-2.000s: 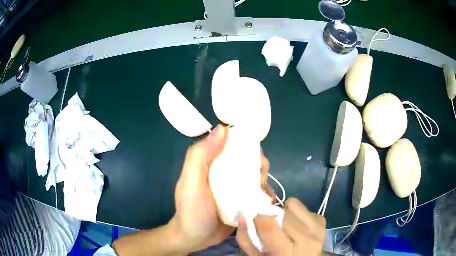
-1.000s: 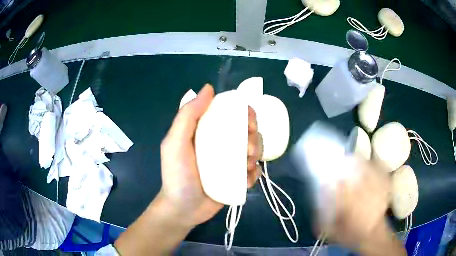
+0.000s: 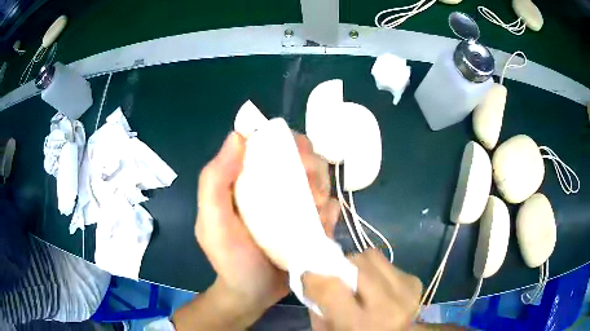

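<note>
My left hand point(image 3: 226, 213) is closed around a glaring white wired mouse point(image 3: 272, 187) near the middle of the bench. My right hand point(image 3: 369, 291) holds a white wiping cloth point(image 3: 323, 268) against the mouse's lower end; cloth and mouse partly merge in the glare. The held mouse's cable is hidden. Another mouse point(image 3: 250, 120) lies just beyond my left hand, mostly hidden. Two mice point(image 3: 325, 123) point(image 3: 362, 145) lie touching beyond my hands, with their cables trailing toward me.
Spare wipes point(image 3: 120, 181) lie at left near a dispenser bottle point(image 3: 66, 90). At right are another bottle point(image 3: 449, 90) with its lid up, a crumpled wad point(image 3: 391, 73) and several mice point(image 3: 517, 168). A pale rail point(image 3: 220, 50) edges the bench; corded units lie beyond. A striped sleeve point(image 3: 58, 284) shows lower left.
My right hand has come back from the right side and now presses the cloth on the held mouse. The held mouse has tilted from upright, its lower end toward the right.
</note>
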